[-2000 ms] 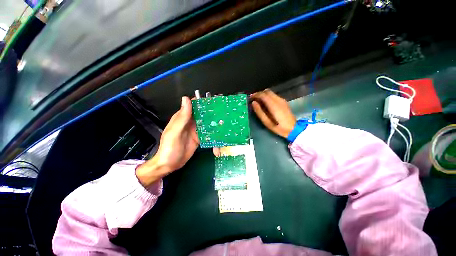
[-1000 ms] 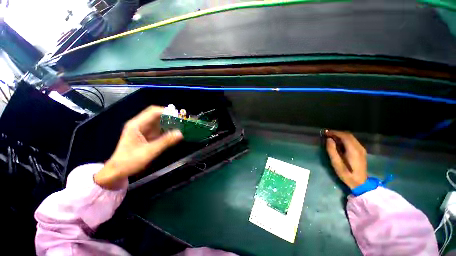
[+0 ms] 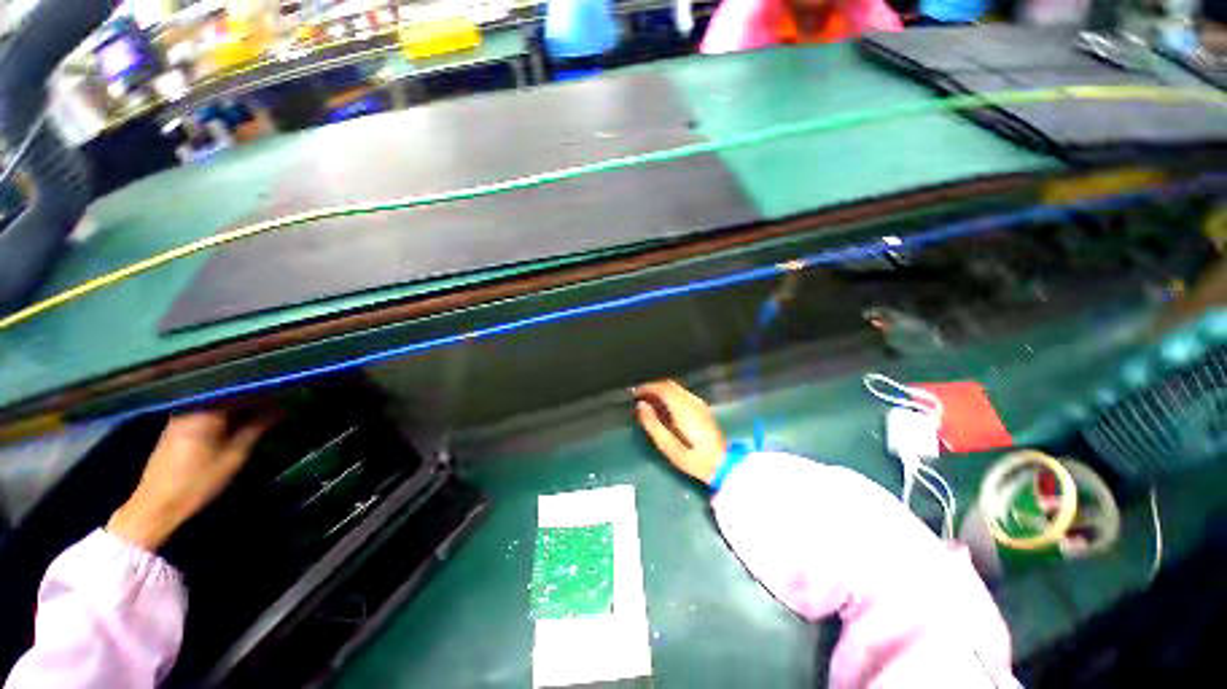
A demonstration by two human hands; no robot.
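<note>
My left hand (image 3: pixel 193 468) is over the black board tote (image 3: pixel 437 487) at the left, its fingers down at the far edge; whether it holds anything is hidden. Thin pale board edges stand inside the tote. My right hand (image 3: pixel 682 428) rests by the bench's far edge with curled fingers; a small dark tip shows at the fingertips, too small to name. The wrist has a blue strap (image 3: pixel 735 463). A small green board (image 3: pixel 573 571) lies flat on a white sheet (image 3: pixel 588 509) in front of me.
A blue wire (image 3: pixel 579 315) runs across the bench. At the right are a white adapter (image 3: pixel 914 432), a red card (image 3: pixel 966 416), tape rolls (image 3: pixel 1028 499) and a teal fan (image 3: pixel 1168 415). Black mats (image 3: pixel 471 202) lie on the raised shelf. A person in pink (image 3: pixel 801 19) is behind.
The green board held in my left hand is no longer visible. My left hand has moved to the tote's far left part. The view has turned up; my right hand stays near the bench edge.
</note>
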